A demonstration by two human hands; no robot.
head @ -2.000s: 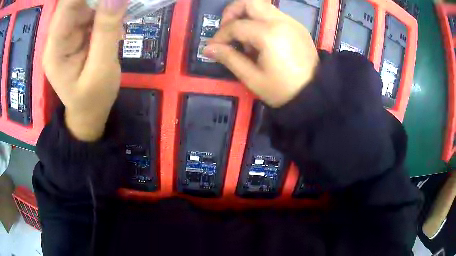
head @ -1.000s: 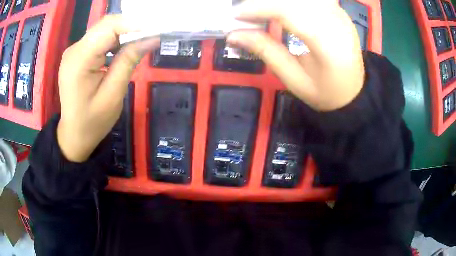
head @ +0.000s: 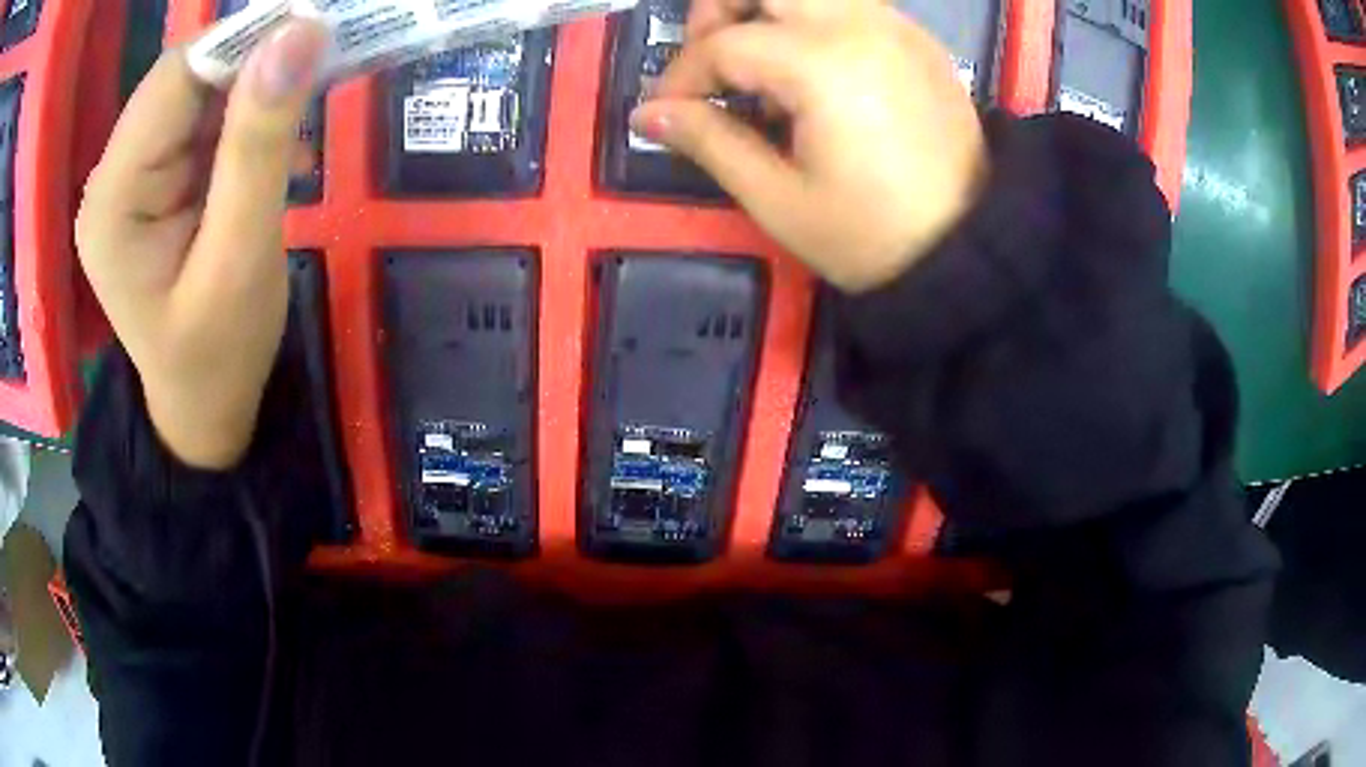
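Observation:
My left hand (head: 210,255) holds a white label sheet (head: 435,21) with rows of print between thumb and fingers at the top left. My right hand (head: 839,135) is over the upper row of the red foam tray (head: 569,225), its fingertips at the lower part of a phone (head: 617,150). Whether a label is under the fingertips cannot be told. The phone to its left (head: 465,173) has a white barcode label (head: 436,119) beside a silver card holder (head: 487,113). Lower-row phones (head: 674,345) show blue circuit boards and dark battery bays.
Another foam tray (head: 48,225) with phones stands at the left edge, and one (head: 1330,180) at the right edge. The green tabletop (head: 1251,225) shows between the trays on the right. Floor items show at the lower left.
Since one second ago, the label sheet has moved up and left in my left hand. My right hand has let go of the sheet and moved left, down to a phone.

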